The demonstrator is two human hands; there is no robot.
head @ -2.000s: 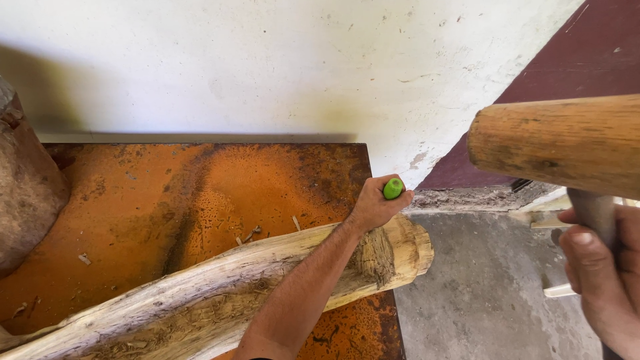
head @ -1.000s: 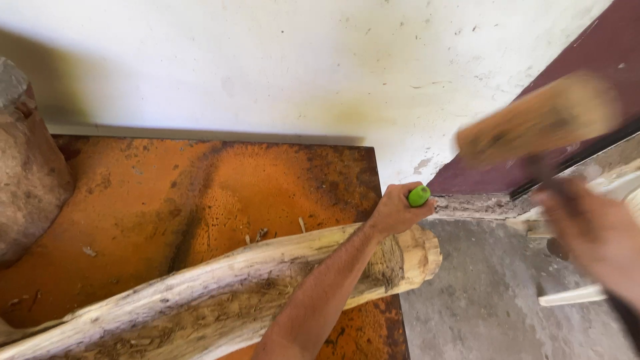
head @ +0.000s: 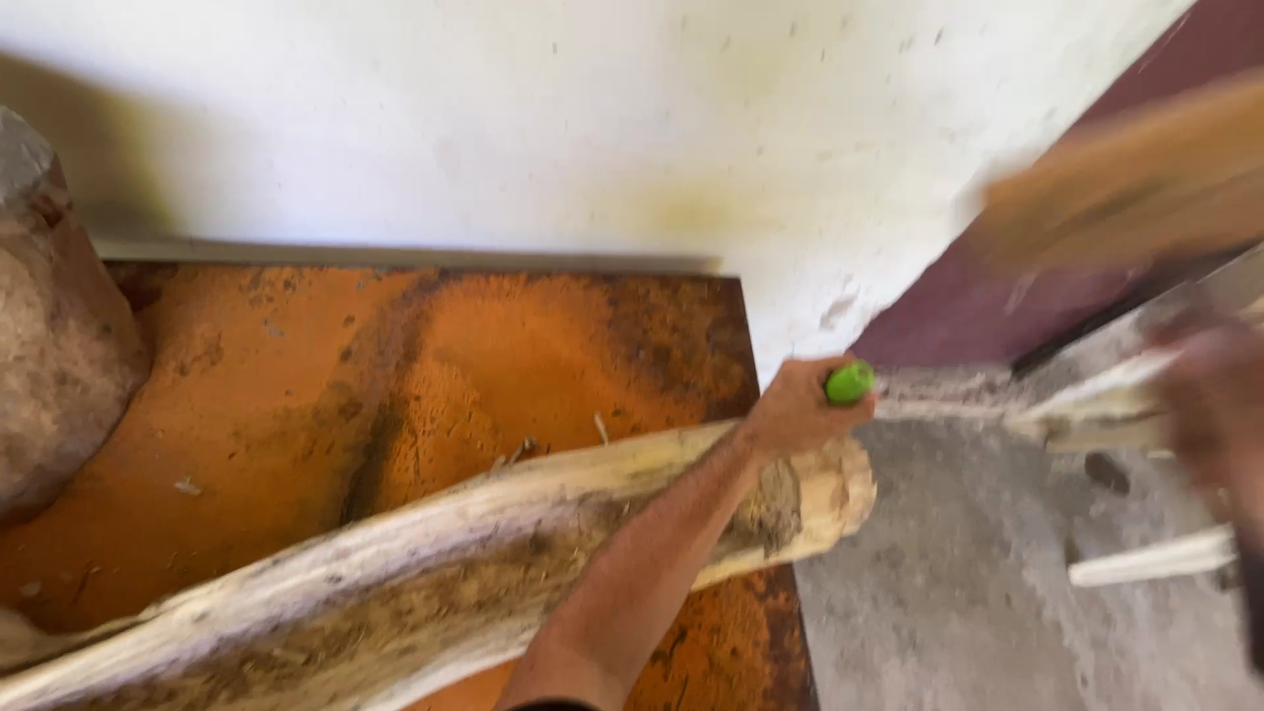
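A long, pale log (head: 553,484) with a hollowed trough lies diagonally over an orange, worn tabletop (head: 494,365), its rounded end jutting past the table's right edge. Near that end my left hand (head: 805,405) is closed around a green tool handle (head: 850,383); the rest of the tool is hidden behind the hand. My right hand (head: 1220,395), blurred at the right edge, grips the handle of a wooden mallet. The mallet's thick head (head: 1136,178) is raised to the right of the green handle, apart from it.
A large upright wood block (head: 59,336) stands on the table at the far left. A white wall (head: 474,138) runs behind the table. Wood chips (head: 518,451) lie beside the log. At the right, pale wood strips (head: 1150,558) are over the grey concrete floor (head: 938,592).
My right hand keeps swinging the mallet, whose head has shifted and tilted between frames. My left hand stays on the green handle at the log's end.
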